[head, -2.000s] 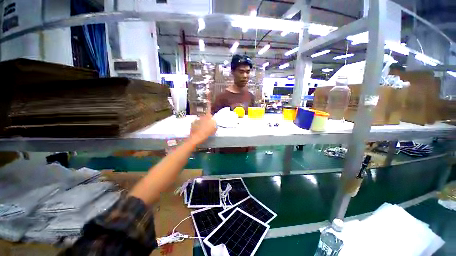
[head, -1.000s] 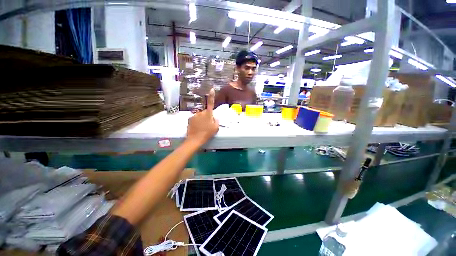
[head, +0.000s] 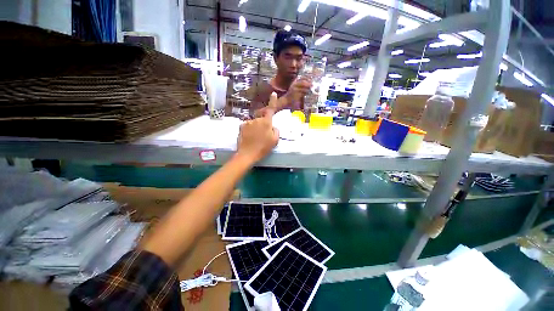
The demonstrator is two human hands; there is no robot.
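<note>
My left hand (head: 258, 136) is raised in front of the shelf, its index finger pointing up and the other fingers curled, with nothing visible in it. My right hand is not in view. Below, several black solar panels (head: 285, 279) with white frames and grid lines lie overlapping, partly on brown cardboard (head: 206, 255) and partly on the green bench (head: 358, 234). A white cable coil (head: 199, 282) lies left of them; another cord (head: 273, 223) lies on the rear panels. A small white item (head: 265, 301) covers the front panel's lower edge; I cannot tell what it is.
Whitish flat packs (head: 67, 237) are heaped at left. White sheets (head: 471, 282) and a partly visible clear bottle (head: 410, 288) are at lower right. The shelf (head: 200, 130) holds a cardboard stack (head: 91, 85), yellow items (head: 321, 121) and another bottle (head: 437, 115). A person (head: 282, 79) stands behind it.
The view has shifted. My left hand stays raised and pointing, now slightly further right in the picture. The person behind the shelf has raised a hand in front of the chest.
</note>
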